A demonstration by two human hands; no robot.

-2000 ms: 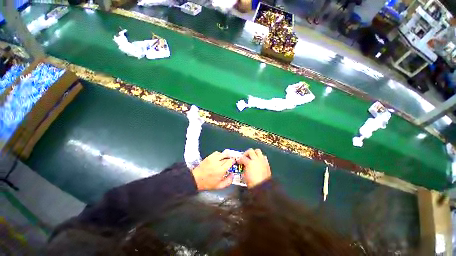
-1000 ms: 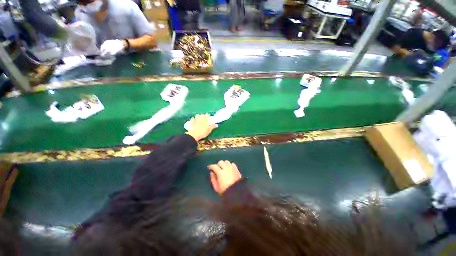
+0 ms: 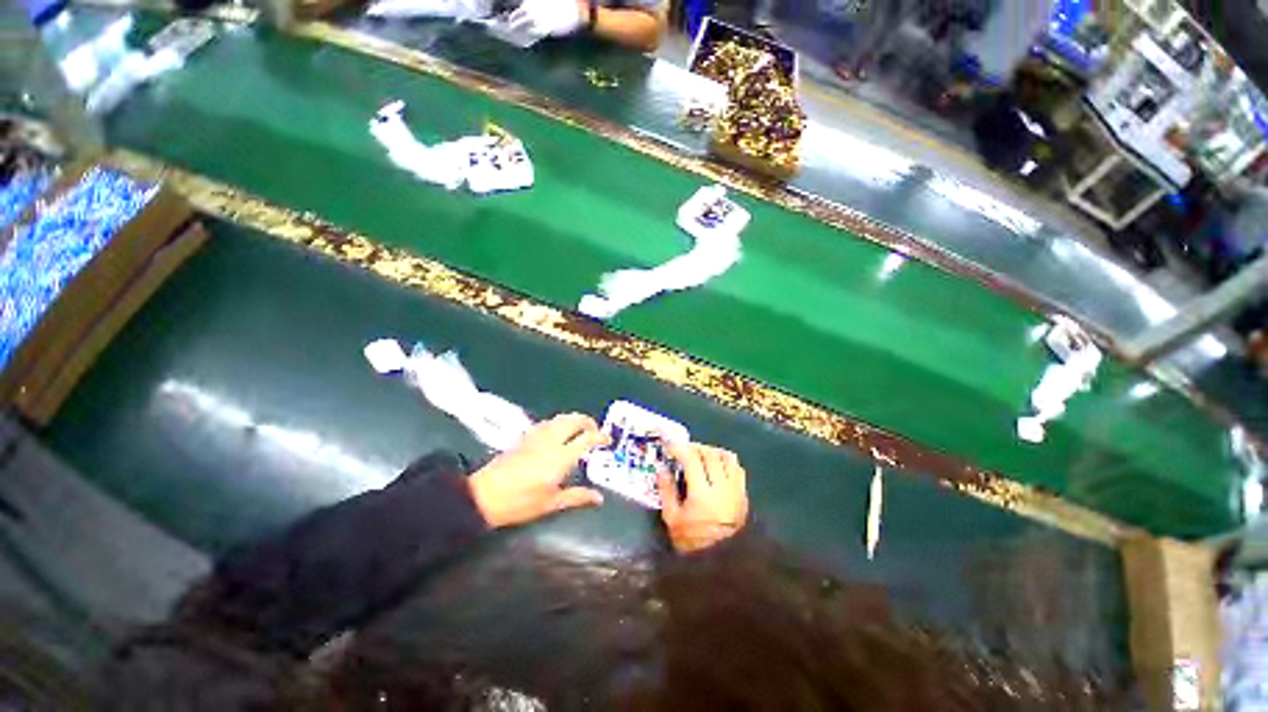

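Note:
An open white housing point(image 3: 637, 448) lies on the dark green bench in front of me, with small coloured parts inside. Its whitish bagged cord point(image 3: 459, 395) stretches from it to the upper left on the bench. My left hand point(image 3: 540, 470) is at the housing's left edge, fingertips touching it, over the near end of the cord. My right hand point(image 3: 705, 494) holds the housing's right edge, thumb by its lower right side. Whether my left fingers grip the housing or only rest on it cannot be told.
The green conveyor point(image 3: 834, 323) carries several housings with cords beyond the worn edge rail point(image 3: 556, 319). A pale pen-like tool point(image 3: 875, 512) lies right of my hands. An open carton of blue-white parts point(image 3: 104, 355) is left, a brown carton point(image 3: 1151, 612) right. A gloved person works opposite.
My left hand has come back from the conveyor, and a housing with its cord now lies on the bench between both hands. The view has turned left.

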